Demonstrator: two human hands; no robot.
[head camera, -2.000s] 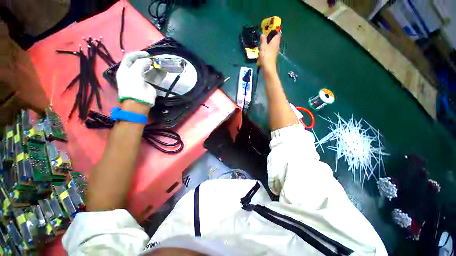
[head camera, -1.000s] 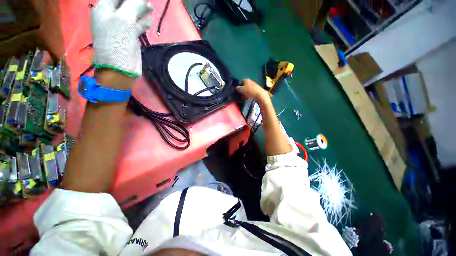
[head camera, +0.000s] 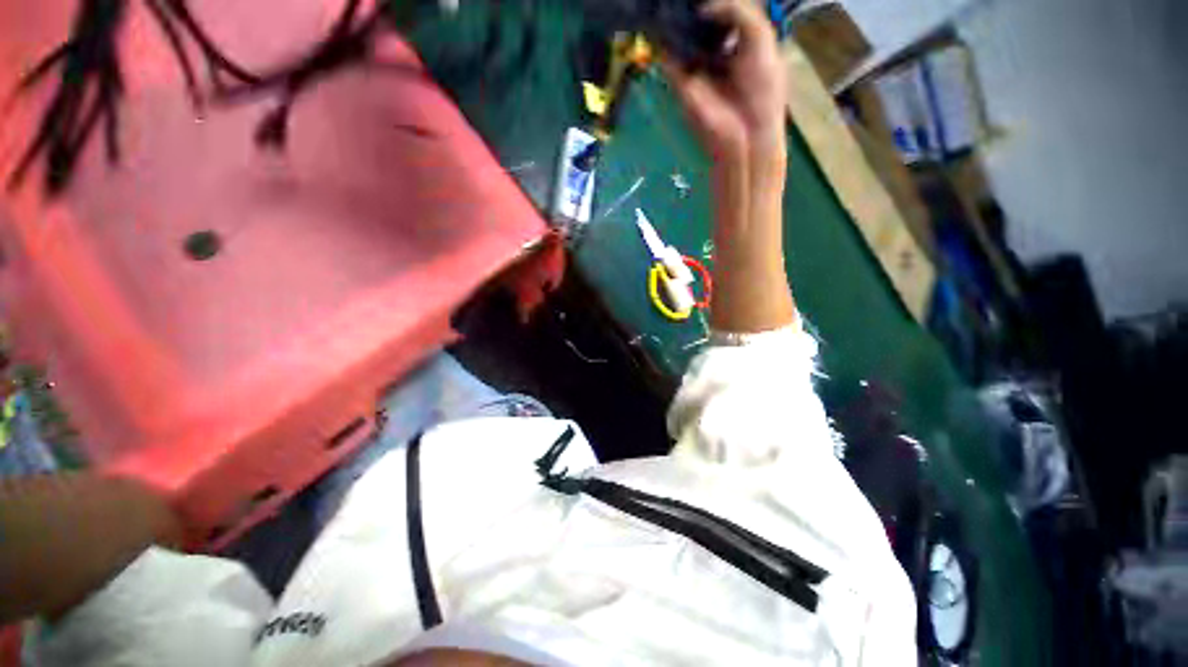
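My right hand is bare and blurred at the top edge, its fingers closed on a dark object that looks like the black housing. The housing is over the green bench, blurred and cut off by the frame, so its disc and board are hidden. The yellow soldering gun shows partly just below it. My left hand is out of the picture; only the bare forearm shows at the lower left edge.
Black leads lie on the pink surface. A power strip and scissors lie on the green bench. A cardboard strip edges the bench. Circuit boards show at far left.
The black housing has left the pink surface and moved over the bench with my right hand. My left hand has gone out of view. The view has shifted, and the scissors are now uncovered.
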